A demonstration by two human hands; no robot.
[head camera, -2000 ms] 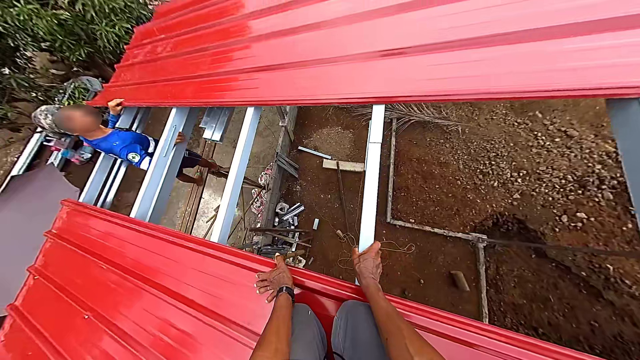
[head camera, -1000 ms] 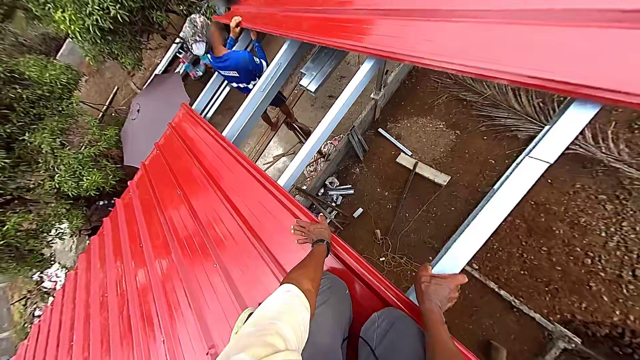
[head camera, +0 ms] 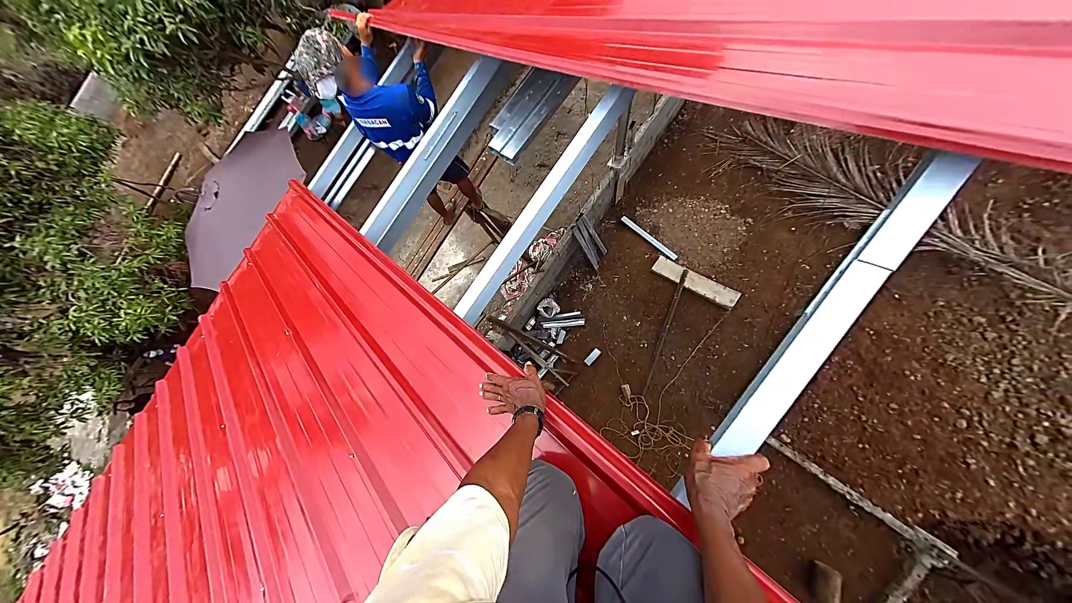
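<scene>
My left hand (head camera: 515, 392), with a dark band at its wrist, has its fingers spread near the edge of the red ribbed metal roofing (head camera: 335, 352); whether it rests on the sheet is unclear. On the right, my right hand (head camera: 727, 484) grips a galvanized steel purlin (head camera: 825, 352), beside my knee. The far end of this purlin runs under another red roofing sheet (head camera: 754, 59) across the top. My knees in grey trousers are at the roofing's edge.
A person in a blue shirt (head camera: 389, 109) stands below at upper left, hands raised to the upper sheet and a beam. More steel purlins (head camera: 544, 205) span the gap. Below lie soil, wood scraps, tangled wire (head camera: 649, 431) and a dry palm frond (head camera: 804, 163). A grey umbrella (head camera: 243, 205) is at left.
The view has turned, showing more of the left side. My left hand stays by the roofing edge and my right hand stays at the purlin.
</scene>
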